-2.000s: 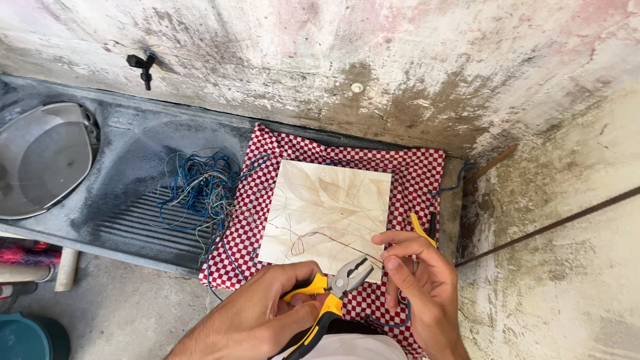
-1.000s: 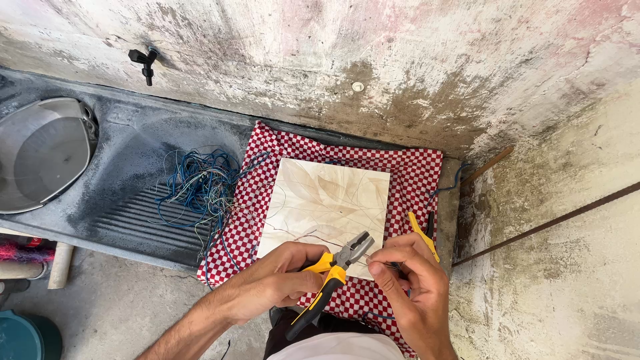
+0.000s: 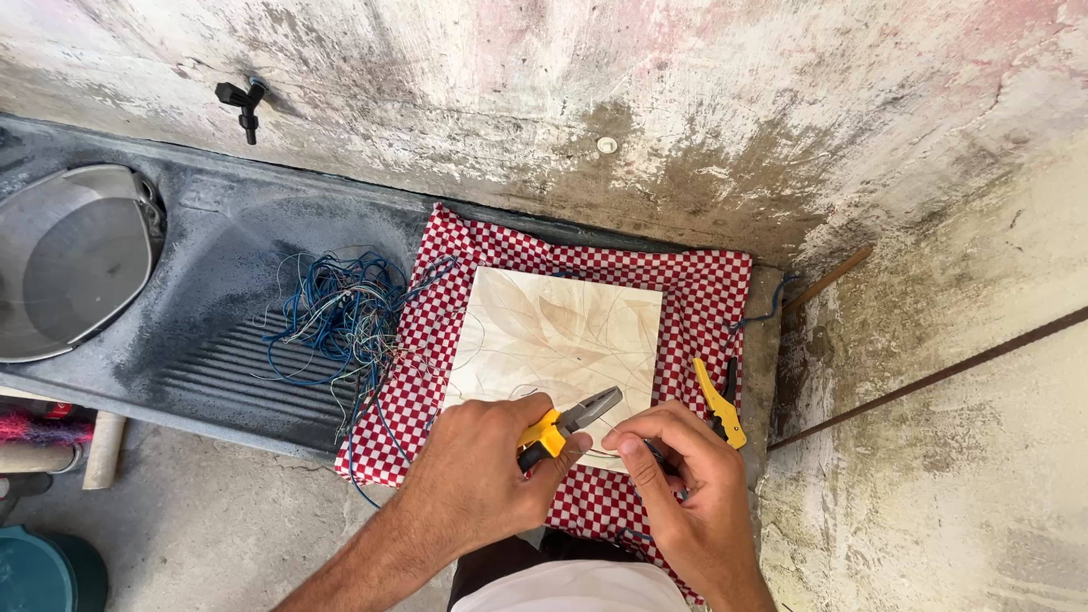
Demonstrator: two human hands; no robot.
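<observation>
My left hand (image 3: pixel 489 459) grips combination pliers (image 3: pixel 586 412) with yellow and black handles, their jaws pointing up and right over a tile (image 3: pixel 557 340) with a leaf pattern. Close to the jaw tips, on the right, my right hand (image 3: pixel 684 476) pinches a thin wire (image 3: pixel 605 455) between thumb and fingers. The tile lies on a red and white checkered cloth (image 3: pixel 705 280). Right of the tile rests a yellow and black hand tool (image 3: pixel 721 408). A tangle of blue and pale wires (image 3: pixel 344 302) lies to the left, partly on the cloth's edge.
A grey sink with a ribbed washboard (image 3: pixel 246 374) extends left, holding a grey basin (image 3: pixel 81 263). Above it a black tap (image 3: pixel 246 106) sticks out of the stained wall. A teal bucket (image 3: pixel 51 569) stands on the floor at lower left. A rusty rod (image 3: pixel 926 378) leans at the right.
My left hand has turned over, its back now facing up and the plier handles mostly covered by it. My right hand stays near the jaws, its fingers pinched together.
</observation>
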